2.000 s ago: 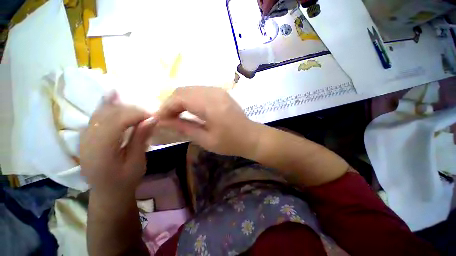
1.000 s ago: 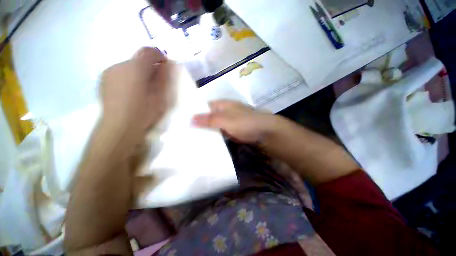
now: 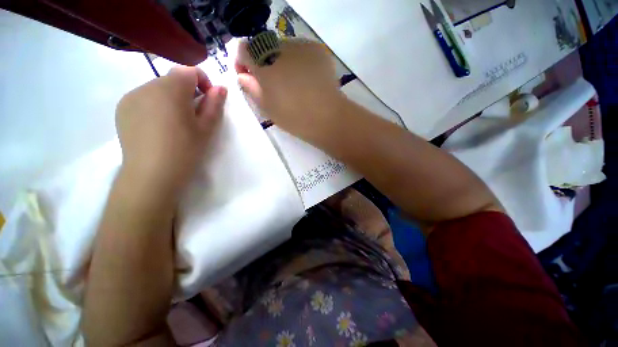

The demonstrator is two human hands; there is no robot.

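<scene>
A white garment panel [image 3: 237, 183] runs from under the machine's needle area down over the table's front edge to the lap. The presser foot and needle [image 3: 221, 57] are over the panel's far end in bright light. My left hand [image 3: 169, 118] is left of the needle, thumb and fingertips pinching the cloth. My right hand [image 3: 288, 78] is right of the needle, fingertips on the cloth's right edge, partly behind the ridged round knob [image 3: 263, 47]. The red machine head [image 3: 135, 27] hangs over the top left.
Thread snips [image 3: 447, 42] lie on a white sheet [image 3: 386, 61] at the right. A printed ruler scale [image 3: 322, 175] runs along the front edge. White pieces [image 3: 515, 169] hang at the right below the table. Cream cloth [image 3: 40, 264] lies at the lower left.
Both hands have moved up to the needle with the panel's far end. The right hand has left the panel's lower part. The machine head now shows larger in view.
</scene>
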